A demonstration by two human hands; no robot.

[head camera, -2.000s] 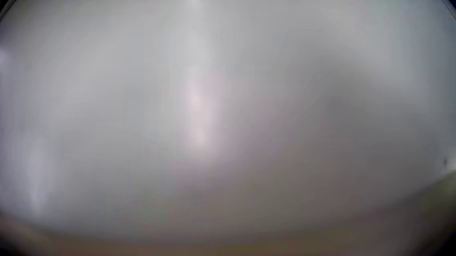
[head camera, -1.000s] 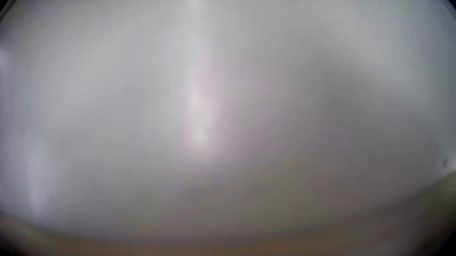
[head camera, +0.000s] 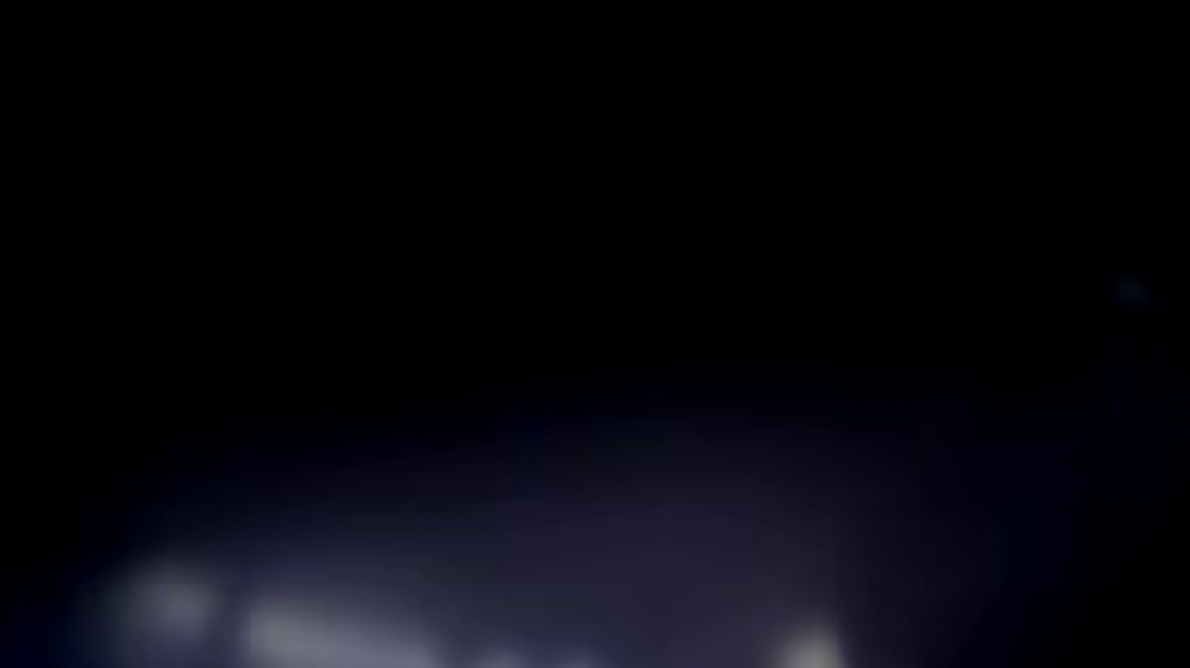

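Note:
The head view is almost fully black and very blurred. Neither my left hand nor my right hand can be made out. No tool, paper or cloth can be told apart. Something seems to cover or sit very close to the lens, but I cannot tell what it is.
A dim bluish-grey glow lies along the bottom of the view. Blurred pale patches (head camera: 342,637) show at the lower left and lower middle, and a small bright spot (head camera: 812,647) shows right of centre at the bottom edge. Their source cannot be told.
The blurred light-grey surface that filled the view, with a brownish band at the bottom, is gone. The view is now mostly black, with a faint glow only at the bottom.

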